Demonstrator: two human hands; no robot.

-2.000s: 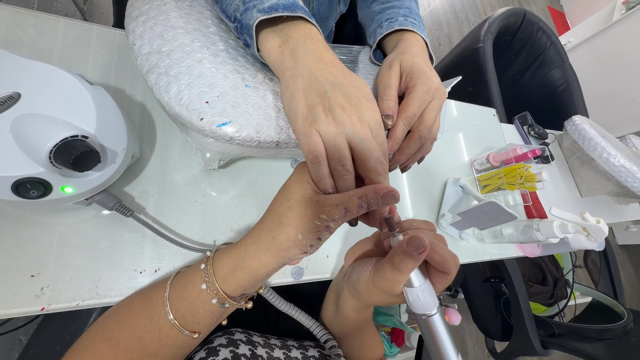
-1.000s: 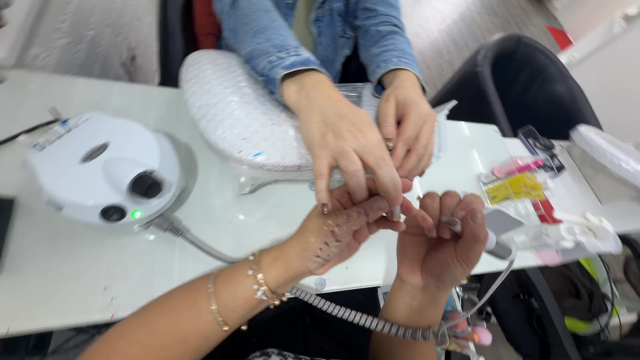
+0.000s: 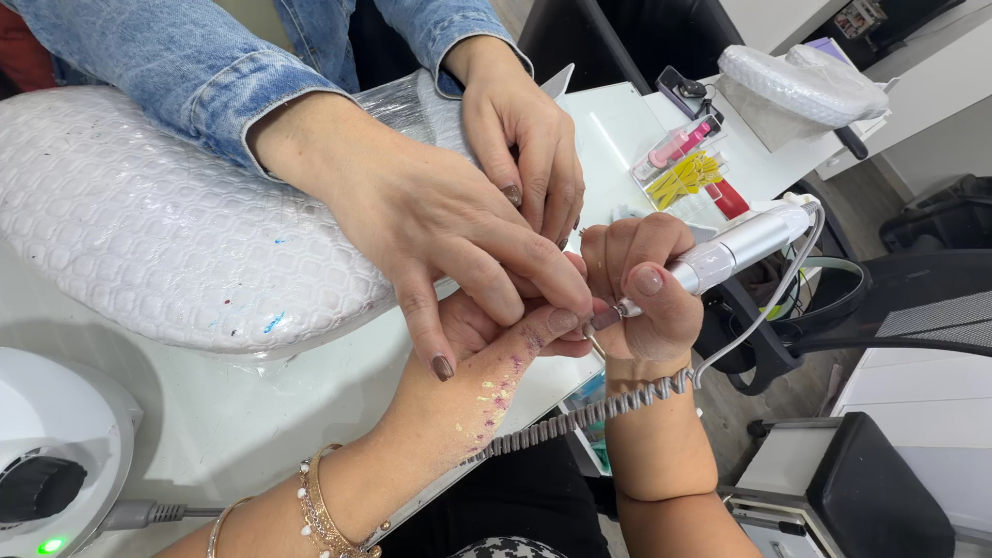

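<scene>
My left hand (image 3: 496, 364), flecked with purple and gold bits, grips a finger of the other person's right or left hand (image 3: 434, 209); which finger is partly hidden. My right hand (image 3: 651, 287) is closed around a silver-and-white electric nail drill handpiece (image 3: 728, 248). Its cylindrical sanding bit (image 3: 604, 318) points left, close to the held fingertip; whether it touches cannot be told. The person's other hand (image 3: 527, 139), with glittery brown nails, rests just behind. A coiled grey cord (image 3: 573, 422) runs beneath my right wrist.
A padded armrest in clear plastic (image 3: 178, 232) lies at left on the white table (image 3: 232, 403). The drill's control unit (image 3: 62, 442) shows a green light at lower left. Behind my right hand stands a clear organizer holding yellow items (image 3: 686, 180) and pink bottles. Black chairs are beyond.
My right hand has turned the handpiece from pointing away at the right to pointing left, with its bit now by the fingertip. My left hand still holds the person's finger. The view has moved closer.
</scene>
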